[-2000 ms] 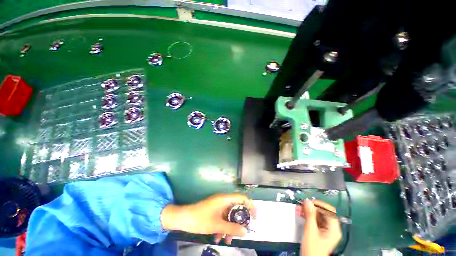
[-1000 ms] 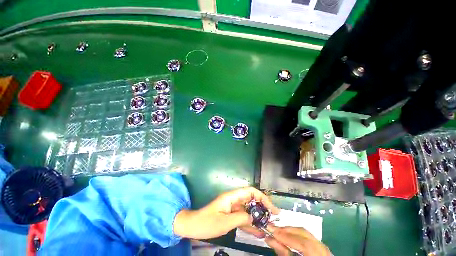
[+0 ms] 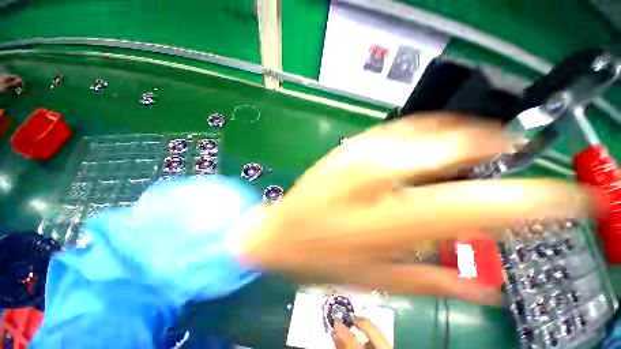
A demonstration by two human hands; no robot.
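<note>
My left hand (image 3: pixel 408 204) is large and blurred across the middle, fingers spread, with nothing seen in it. Its fingertips come close to the red clamp handle (image 3: pixel 600 198) at the right; whether they touch is unclear. The hand hides most of the fixture. My right hand (image 3: pixel 359 335) is cut off by the bottom edge, its fingertips on the lower side of a round unit (image 3: pixel 338 311) over the white paper (image 3: pixel 304 324). No tweezers can be made out.
Left blister tray (image 3: pixel 116 167) with several units, a red bin (image 3: pixel 42 133) and a fan (image 3: pixel 27 269) at left. Loose units (image 3: pixel 216 120) lie on the green surface. Right red bin (image 3: pixel 482 262) stands beside the filled tray (image 3: pixel 551 286). Another person's fingers (image 3: pixel 9 83) show far left.
My left hand has left the unit and moved up and right towards the clamp handle, which is now in view. My right hand now has the unit over the paper. The view has shifted.
</note>
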